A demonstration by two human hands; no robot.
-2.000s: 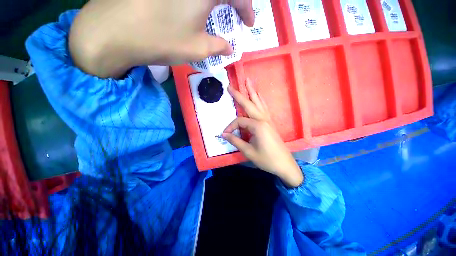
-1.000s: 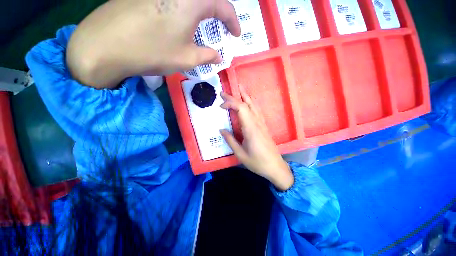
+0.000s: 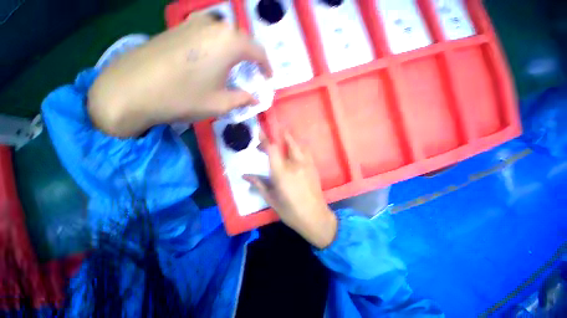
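A red compartment tray has two rows of pockets. The far row holds several white units with dark print. A white unit with a black round part lies in the near row's leftmost pocket. My left hand, blurred, holds the printed label strip between thumb and fingers above the tray's left part. My right hand is over the right edge of that unit, fingers apart, with its thumb over the unit's lower half. No label shows in it, though the view is blurred.
Red trays stand at the left edge. A dark green bench lies under the tray. A blue floor shows at lower right. A blue sleeve of another person is at the right edge. My dark hair hangs at lower left.
The tray shows lower and farther left, with more of its far row in view. My right hand's pinch on the near unit's print has opened. My left hand still holds the strip.
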